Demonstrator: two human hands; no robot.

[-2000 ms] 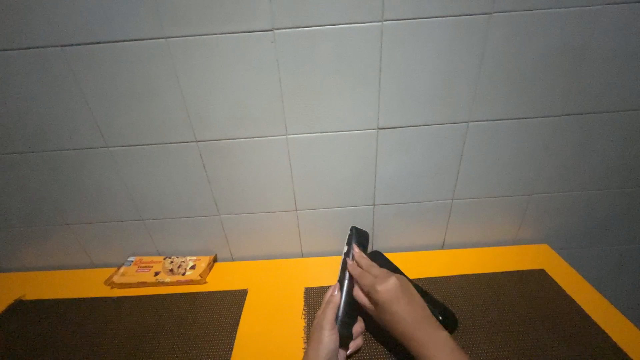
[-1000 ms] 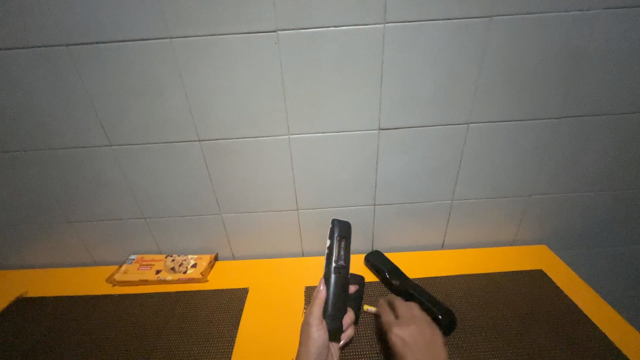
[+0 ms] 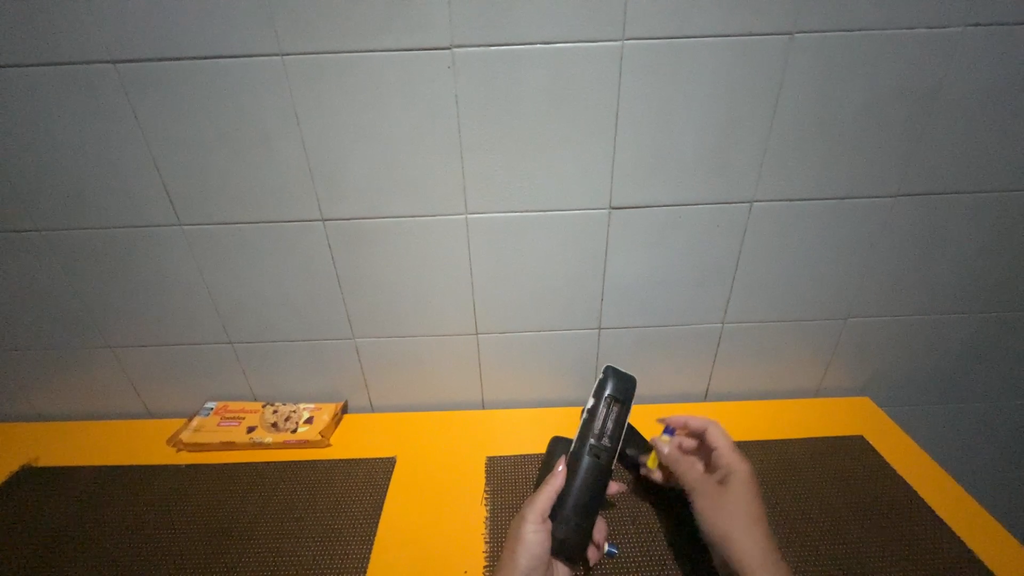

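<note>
My left hand [image 3: 540, 512] holds a black remote control [image 3: 588, 480] upright and slightly tilted, its back facing me. The battery compartment [image 3: 610, 420] near its top is uncovered and looks hollow. My right hand [image 3: 712, 472], a little blurred, pinches a small yellow and blue battery [image 3: 661, 448] between thumb and fingers, just right of the remote. Beneath my left hand, a small blue and white object [image 3: 611, 550], perhaps another battery, lies on the mat. A second black remote [image 3: 632, 448] lies behind, mostly hidden by my hands. Left of the held remote a dark piece [image 3: 554, 456] shows partly.
A yellow packet of cookies [image 3: 260, 424] lies at the back left of the yellow table [image 3: 436, 480]. Brown woven placemats lie on the left [image 3: 200, 512] and on the right [image 3: 848, 512]. Behind the table rises a tiled wall [image 3: 536, 272].
My right hand has come off the held remote and moved right, now with a battery in its fingers. The remote's back has turned toward me, showing its compartment.
</note>
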